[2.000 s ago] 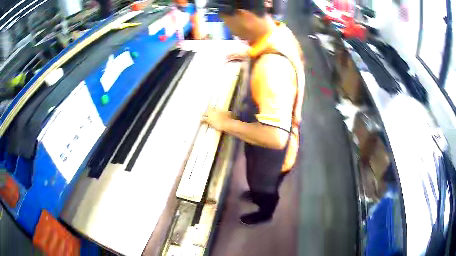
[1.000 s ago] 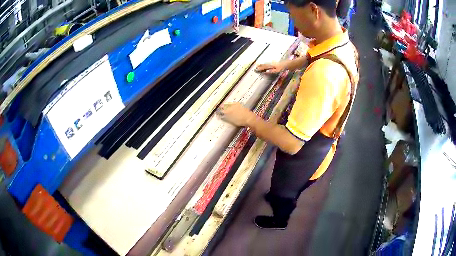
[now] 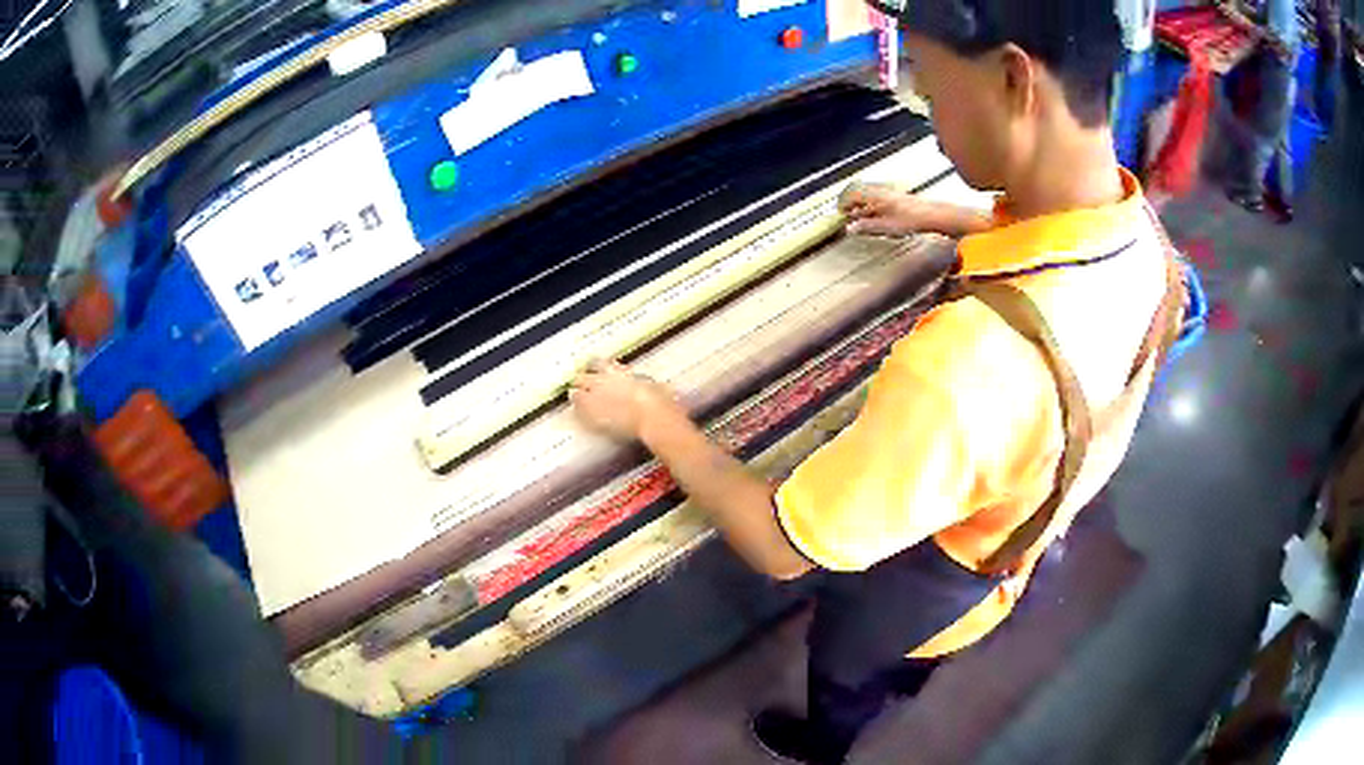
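Note:
Neither of my hands is in view. In front of me, another person in an orange shirt, cap and dark apron [image 3: 957, 434] has both hands on a long pale wooden strip die [image 3: 673, 311]. The die lies on the cream cutting board [image 3: 307, 493] of the blue press [image 3: 524, 165]. Long black strips [image 3: 598, 224] lie side by side on the board behind the die, running roughly parallel to it.
Red scrap pieces [image 3: 576, 535] and a wooden bar [image 3: 613, 575] lie along the press's front ledge. The press carries green [image 3: 444, 175] and red [image 3: 793, 38] buttons. A blue tub [image 3: 97, 717] shows at bottom left. Grey floor lies at right.
The view has swung, so the press lies more crosswise. The person's hands moved onto the die, which was on the front ledge two seconds ago and now lies on the board beside the black strips.

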